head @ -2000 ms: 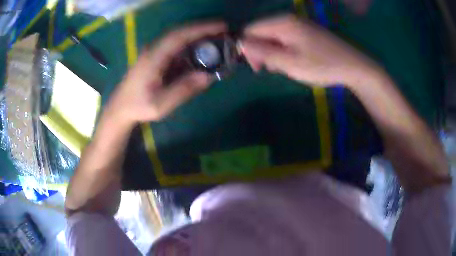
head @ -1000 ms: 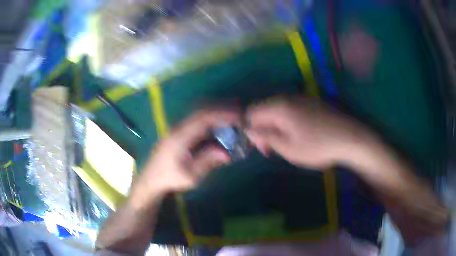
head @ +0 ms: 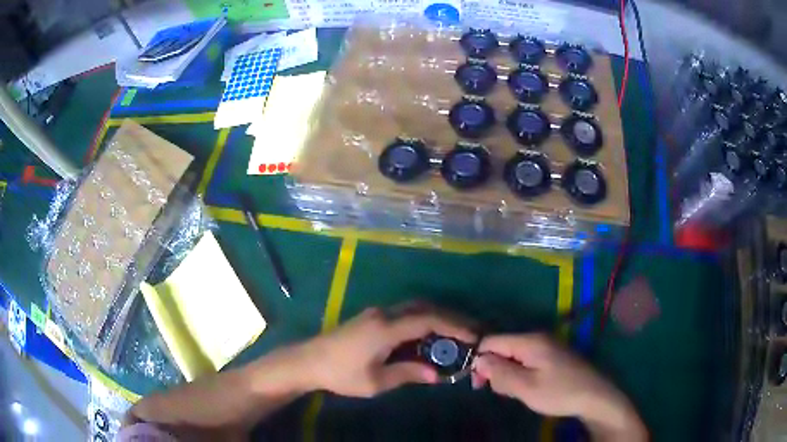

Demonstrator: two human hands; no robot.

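Observation:
A small round black unit (head: 444, 351) with a paler centre is held just above the green mat, low in the view. My left hand (head: 384, 350) grips it from the left, between thumb and fingers. My right hand (head: 526, 367) is at its right edge, fingertips pinched at a thin shiny metal part there. Whether the right fingers hold that part or only touch it is not clear. Both hands are bare.
A tray stack (head: 371, 129) with black round units in its right part stands ahead. Yellow-backed label sheets (head: 211, 302), a dark pen (head: 266, 249) and another wrapped tray (head: 112, 233) lie left. A pink pad (head: 634, 304) and more trays (head: 742, 121) are right.
The view has tilted up and sharpened, so the tray stack now shows whole and the hands sit lower in the picture. The left hand still holds the unit, with the right hand beside it.

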